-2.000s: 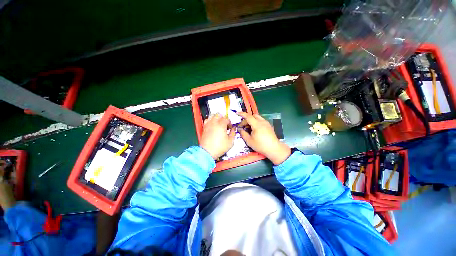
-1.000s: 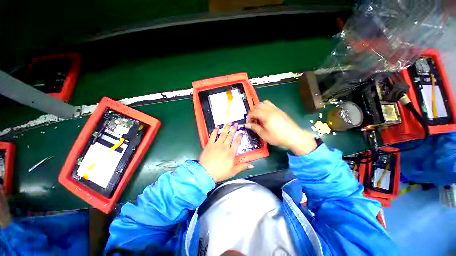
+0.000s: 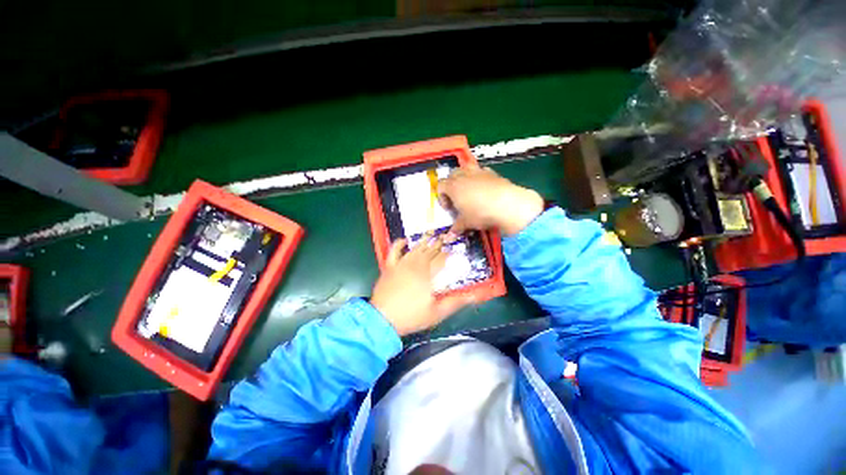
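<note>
An opened tablet with a white battery and a yellow-orange flex strip lies in a red-orange frame in front of me. My left hand lies over the lower left of the frame, its fingertips on the tablet's middle near the battery's lower edge. My right hand is over the tablet's upper right, fingers bent down onto the battery area. The fingertips hide what they touch; I cannot tell whether either hand holds a small part. The speckled circuit board shows below the fingers.
A second framed tablet lies at left. At right are a brown block, a round jar, an iron stand with a yellowish sponge, cables and a crinkled plastic bag. More framed tablets and blue sleeves show at both sides.
My right hand has moved from the tablet's middle right up over the battery. My left hand, earlier with fingers near the right hand's, now lies flatter and lower on the tablet.
</note>
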